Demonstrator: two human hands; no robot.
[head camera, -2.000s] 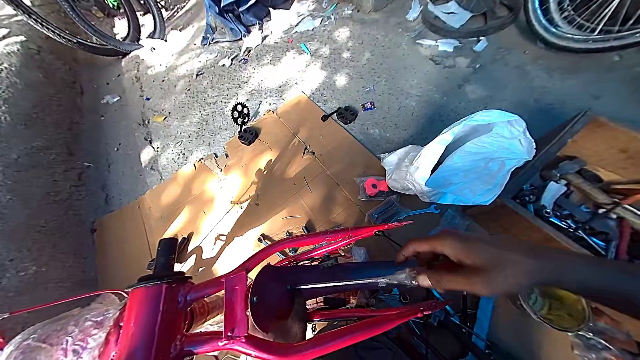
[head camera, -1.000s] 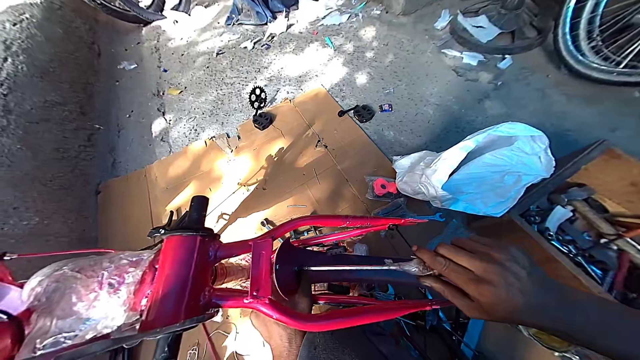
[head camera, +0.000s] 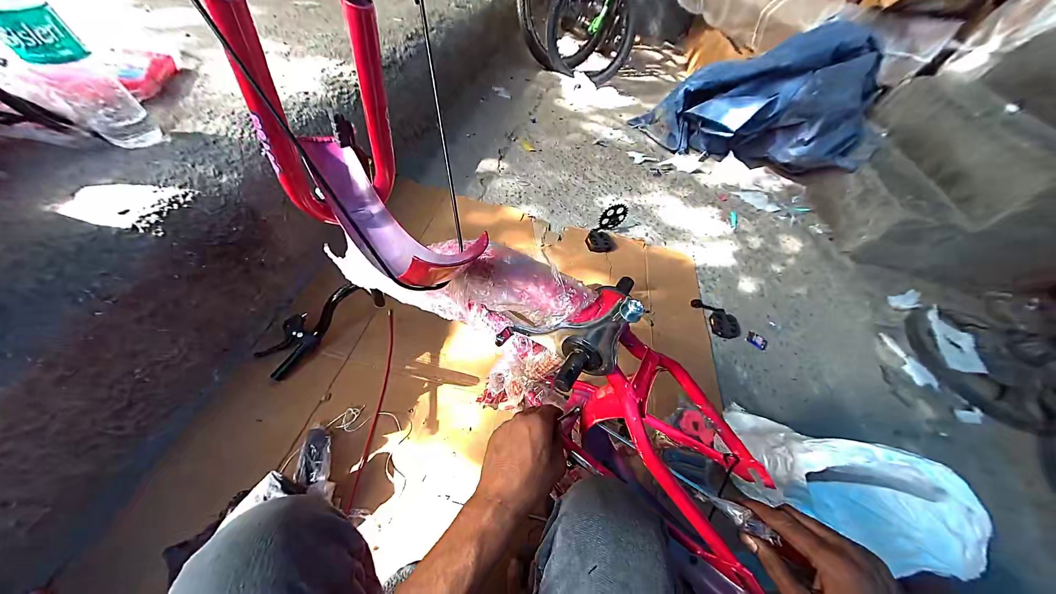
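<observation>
A red bicycle frame (head camera: 652, 429), partly wrapped in clear plastic (head camera: 528, 289), lies tilted across my knees. My left hand (head camera: 524, 454) is closed at the frame's middle, below the black crank area; which part it grips is hidden. My right hand (head camera: 813, 544) holds the plastic-wrapped end of a dark tube or mudguard (head camera: 755, 521) between thumb and fingers, beside the frame's rear stays. The red fork (head camera: 375, 107) with a purple-lined curved guard (head camera: 363, 206) rises at the upper left. A handlebar end with a black brake lever (head camera: 301, 338) rests over the cardboard.
Cardboard (head camera: 668, 280) covers the ground. A crank with chainring (head camera: 610, 219) and another crank with pedal (head camera: 722, 322) lie near its edge. A white-blue plastic bag (head camera: 891, 495) is at the right. A concrete ledge (head camera: 206, 247) runs along the left; a blue cloth (head camera: 767, 99) lies beyond.
The view has swung left and the frame is turned differently. My left hand, not seen two seconds ago, now shows at the frame. My right hand remains at the wrapped tube end.
</observation>
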